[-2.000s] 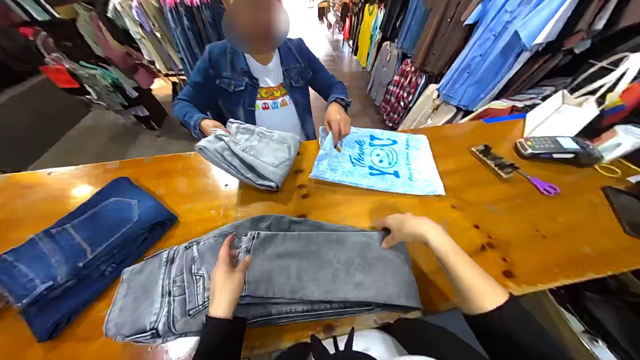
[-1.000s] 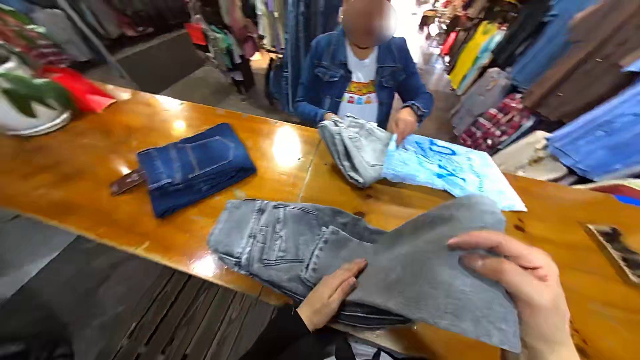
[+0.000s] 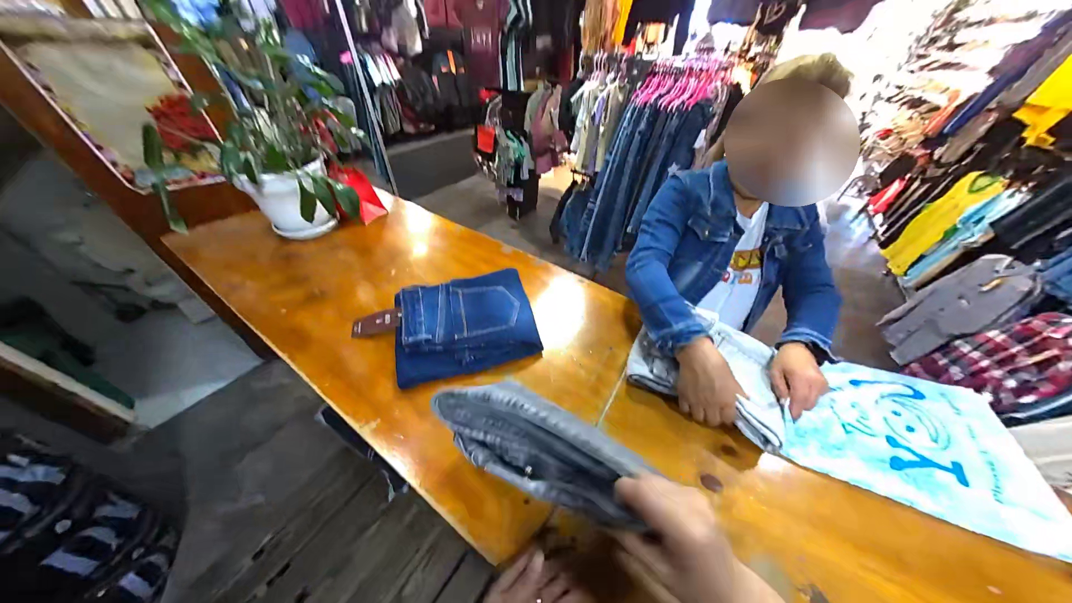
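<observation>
A pair of grey jeans (image 3: 544,444) is lifted at a slant over the near side of the wooden counter, its edge gripped by my right hand (image 3: 682,532). Low at the bottom edge, my left hand (image 3: 536,579) shows only in part, below the grey jeans; its hold cannot be made out. Folded dark blue jeans (image 3: 469,322) with a brown tag (image 3: 376,323) lie on the counter to the left. Across from me, a person in a denim jacket has both hands on folded light grey jeans (image 3: 758,377), beside a light blue and white printed plastic bag (image 3: 913,452).
The glossy wooden counter (image 3: 310,293) runs from far left to lower right. A potted plant in a white pot (image 3: 293,197) stands at its far left end beside a red object (image 3: 360,194). Clothes racks (image 3: 636,159) stand behind the counter.
The grey jeans, spread along the counter two seconds ago, are now raised and bunched in my right hand. My left hand has dropped low. The view has swung left.
</observation>
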